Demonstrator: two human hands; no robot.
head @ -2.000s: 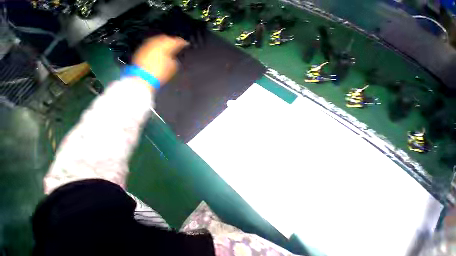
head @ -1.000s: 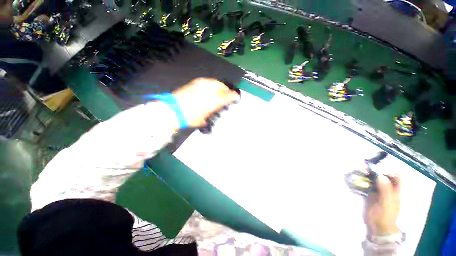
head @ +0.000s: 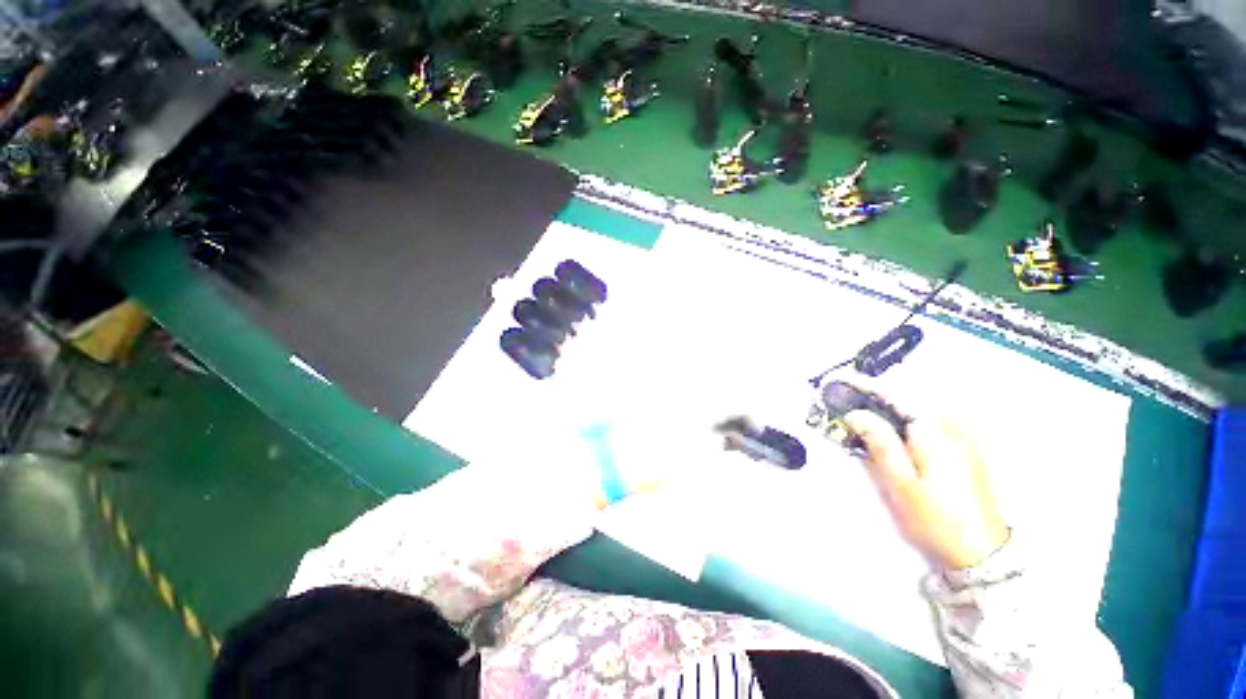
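Observation:
My right hand (head: 943, 478) holds an adapter unit (head: 850, 410) with dark and yellow parts over the white sheet (head: 656, 410). Its black cord (head: 891, 350) lies coiled just beyond, with a thin end pointing away. My left hand (head: 670, 471) is washed out against the sheet, right of its blue wrist strap (head: 603, 462). A blurred black oval cover (head: 776, 445) is at its fingertips, left of the unit and apart from it. The finger outlines are hard to see. Several similar black covers (head: 554, 317) lie side by side at the sheet's left part.
A black mat (head: 396, 246) lies at left, with dark parts at its far end. Beyond a worn whitish rail (head: 765, 239), the green conveyor (head: 656, 164) carries yellow-and-silver circuit boards (head: 847, 198) and black parts. A blue bin (head: 1223, 546) stands at the right edge.
My left hand has come from the mat to the sheet's middle, leaving a row of black covers on the sheet. My right hand, out of view at first, has moved left with the unit.

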